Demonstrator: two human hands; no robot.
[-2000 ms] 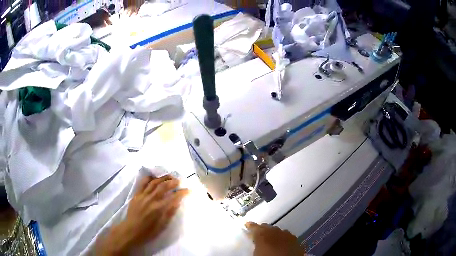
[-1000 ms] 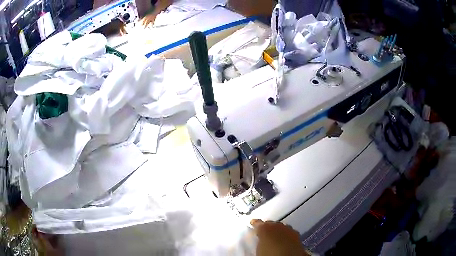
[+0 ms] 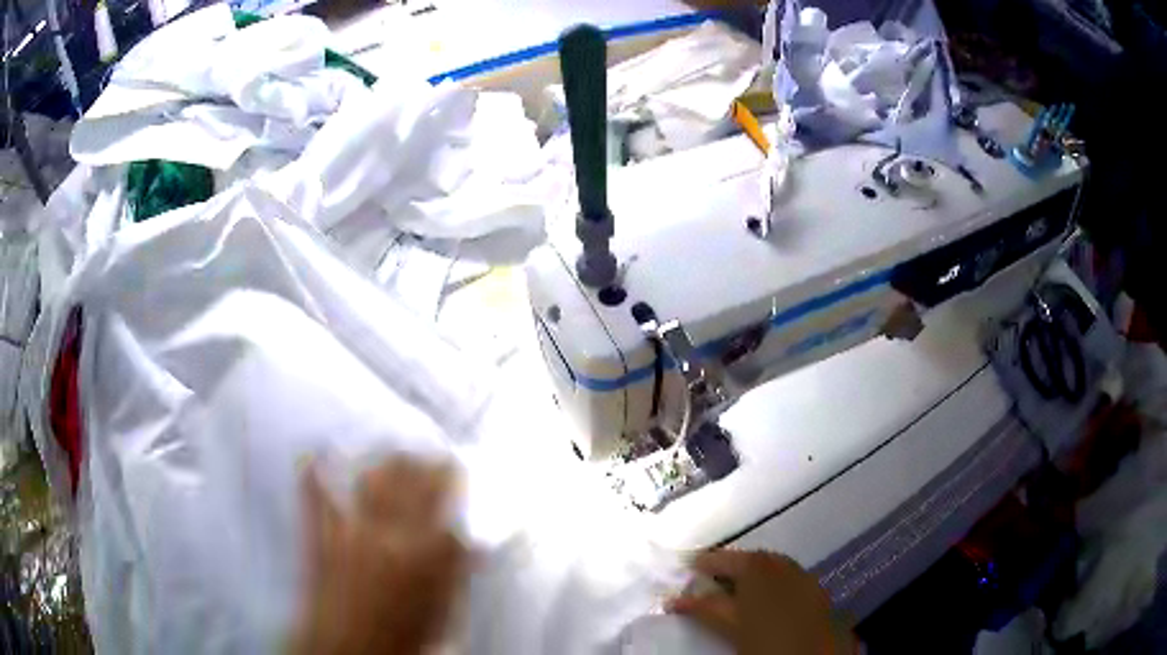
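A large white garment piece [image 3: 243,384] lies spread in front of and left of the white sewing machine [image 3: 730,230]. My left hand [image 3: 384,550] is blurred and lies over the cloth at the lower middle; its grip cannot be told. My right hand [image 3: 755,595] is at the bottom, right of the bright glare, with its fingertips closed on the edge of the white cloth. The presser foot area [image 3: 666,473] is above and left of my right hand. Glare hides the cloth between the hands.
A heap of white cloth with a green fabric part [image 3: 169,188] is behind left. A red fabric part [image 3: 67,397] shows at the left edge. The dark green rod [image 3: 586,122] stands on the machine head. Black-handled scissors [image 3: 1052,352] lie on grey cloth at right.
The white cloth has been drawn up and spread over the left side, and the red part now shows. My left hand has come back to the middle. The view has shifted, moving the machine right and up.
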